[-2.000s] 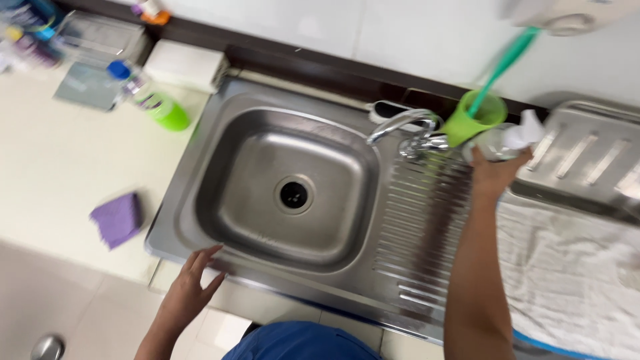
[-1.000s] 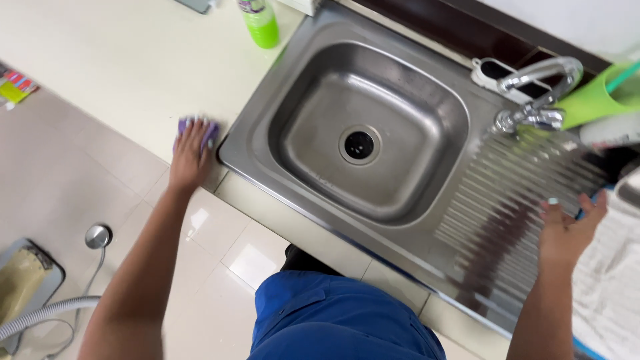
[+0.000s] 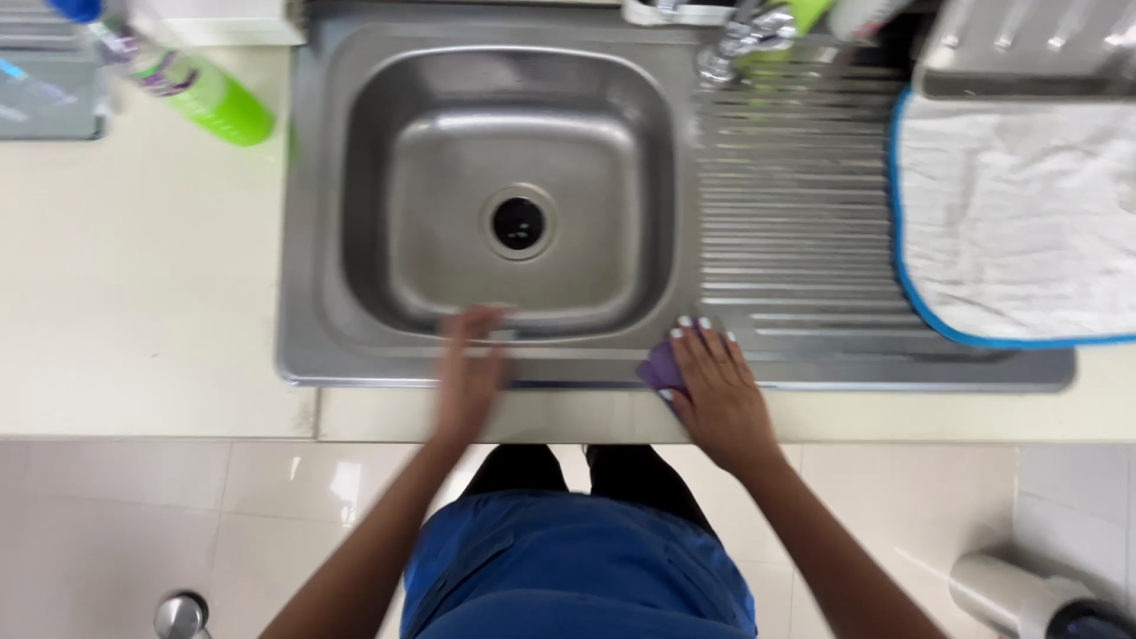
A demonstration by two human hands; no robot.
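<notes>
My right hand point(image 3: 721, 390) presses a purple cloth point(image 3: 661, 369) flat on the front rim of the stainless steel sink point(image 3: 311, 355), where the basin meets the ribbed drainboard point(image 3: 799, 213). The cloth is partly covered by the palm and fingers. Blurred by motion, my left hand point(image 3: 472, 368) is over the front edge of the basin, with nothing visible in it. The drain point(image 3: 518, 223) lies at the basin's middle. A chrome faucet point(image 3: 745, 40) stands behind, at the top edge of the view.
Left of the sink, a bottle of green liquid point(image 3: 217, 102) stands on the cream countertop point(image 3: 151, 284), near a grey tray point(image 3: 53, 93). On the right lie a white cloth mat with blue edging point(image 3: 1021, 222) and a metal rack point(image 3: 1029, 53). A cylindrical bin point(image 3: 1012, 586) is on the floor.
The purple cloth was under my left hand on the counter left of the sink; now it is under my right hand on the sink's front rim. The view has shifted too.
</notes>
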